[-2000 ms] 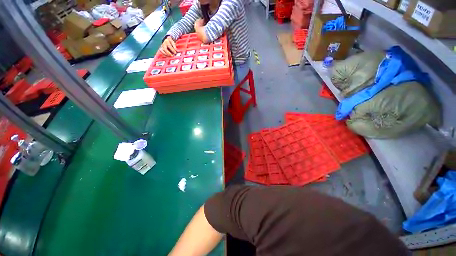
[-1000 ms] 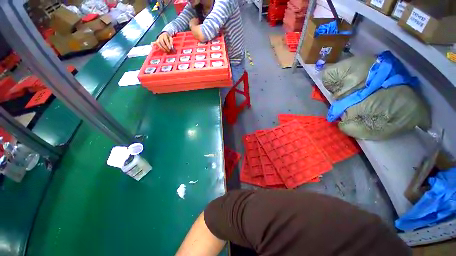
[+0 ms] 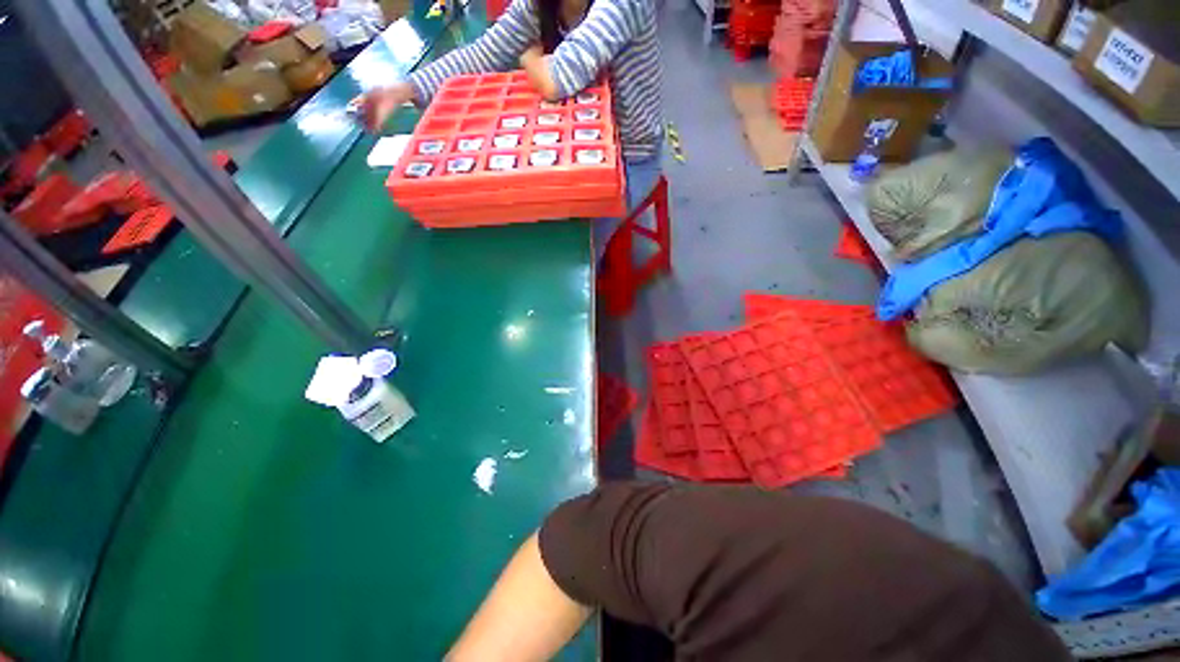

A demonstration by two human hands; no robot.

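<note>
Neither of my hands is in the picture. Only one dark-sleeved arm shows, with its bare forearm cut off by the bottom edge. A small white container (image 3: 375, 411) with its round lid open stands on the green worktable (image 3: 311, 517) by the foot of a metal post. A white piece lies against its left side. A white scrap (image 3: 485, 475) lies nearer the table's right edge. A white flat piece (image 3: 388, 151) lies farther up the line, left of the red trays.
Stacked red compartment trays (image 3: 511, 201) hold small pieces; a person in a striped top (image 3: 608, 65) leans over them. A slanted metal post (image 3: 194, 194) rises at left. Clear bottles (image 3: 84, 382) stand far left. Red trays (image 3: 776, 395) lie on the floor beside a grey shelf (image 3: 1022, 427).
The other person's hand has moved from the tray out to the left over the line. Fewer white flat pieces show beside the trays. The view has shifted slightly.
</note>
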